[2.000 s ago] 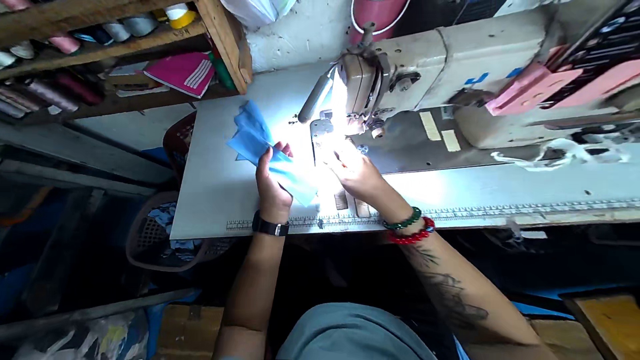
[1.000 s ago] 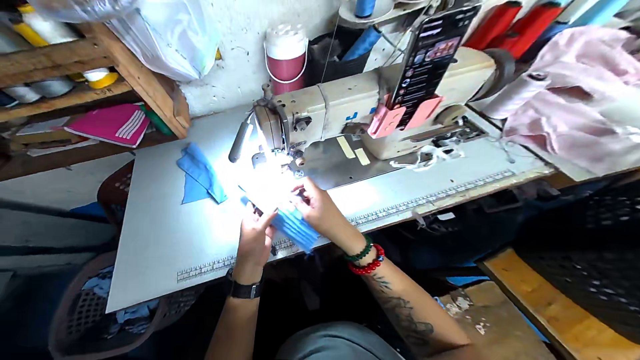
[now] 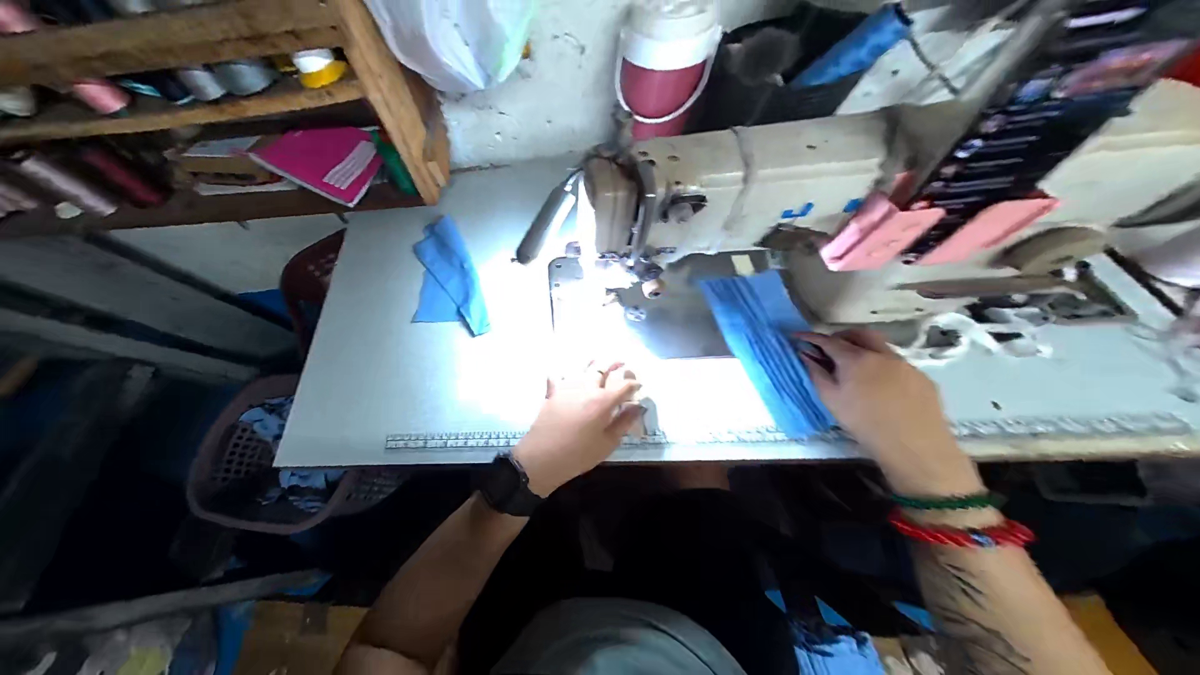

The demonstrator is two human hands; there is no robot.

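Observation:
My right hand [image 3: 872,394] has its fingers on the right edge of a pleated stack of blue fabric [image 3: 769,347], which lies on the bed right of the needle area; a small dark thing shows between the thumb and fingers. My left hand [image 3: 586,412] rests near the front edge of the white table [image 3: 366,375], fingers apart and holding nothing. Behind it stands the head of a sewing machine [image 3: 614,206], its needle area brightly lit. A separate folded blue fabric piece [image 3: 453,277] lies left of the machine.
A wooden shelf [image 3: 187,47] with thread spools is at the upper left. A pink phone holder [image 3: 881,230] sits against the machine. White strips [image 3: 956,337] lie at the right. A basket [image 3: 253,459] with fabric stands below the table's left end. A measuring tape [image 3: 450,439] runs along the front edge.
The pleated blue fabric, between both hands in front of the needle a second ago, is now farther right by my right hand. My left hand has come off it. The view has shifted.

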